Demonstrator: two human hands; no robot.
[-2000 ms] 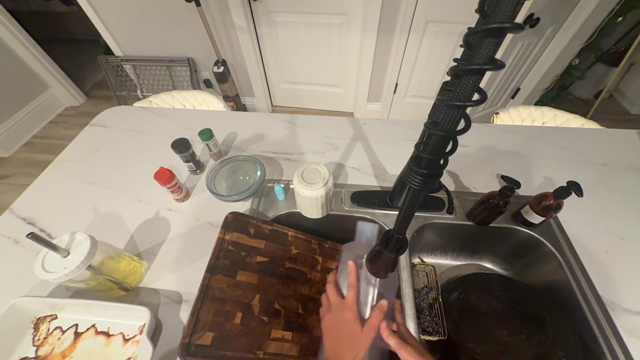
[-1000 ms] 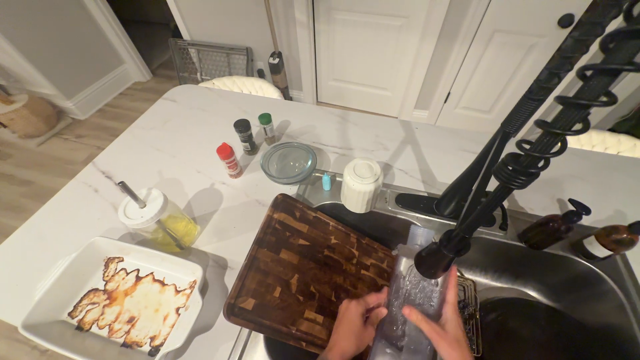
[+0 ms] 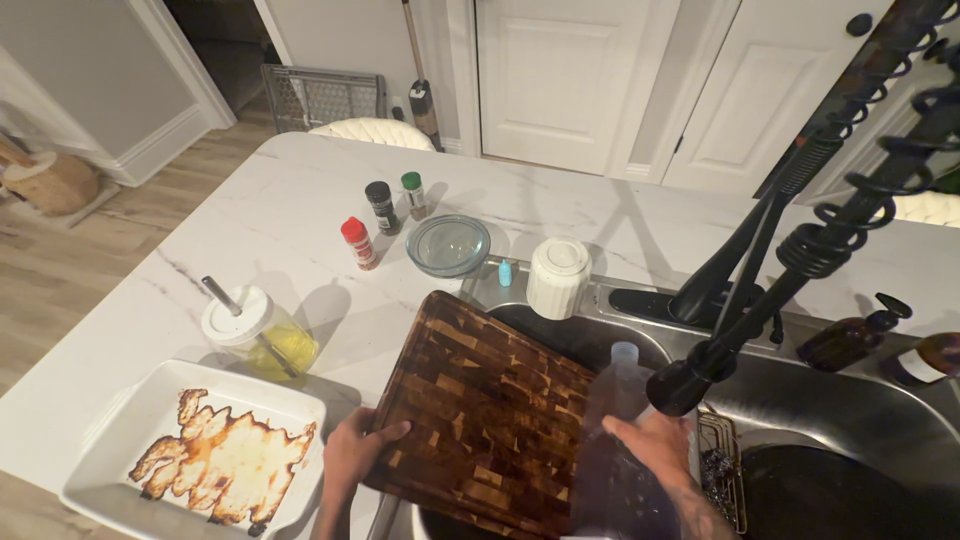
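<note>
My left hand grips the left edge of a dark end-grain wooden cutting board, thumb on top. The board lies tilted across the left sink basin. At the board's right side, my right hand is on a clear plastic bottle, its neck pointing away from me; the fingers on its far side are partly hidden. Just above that hand hangs the black spray head of the coiled faucet. Whether water runs from it cannot be told.
Left of the board are a stained white baking dish and a lidded jar of yellow liquid. Beyond stand spice bottles, a glass bowl and a ribbed white cup. Pump bottles, a sponge rack and a dark pan are right.
My left hand has left the clear bottle and taken hold of the board's left edge. The board has turned and tilted. My right hand remains at the bottle.
</note>
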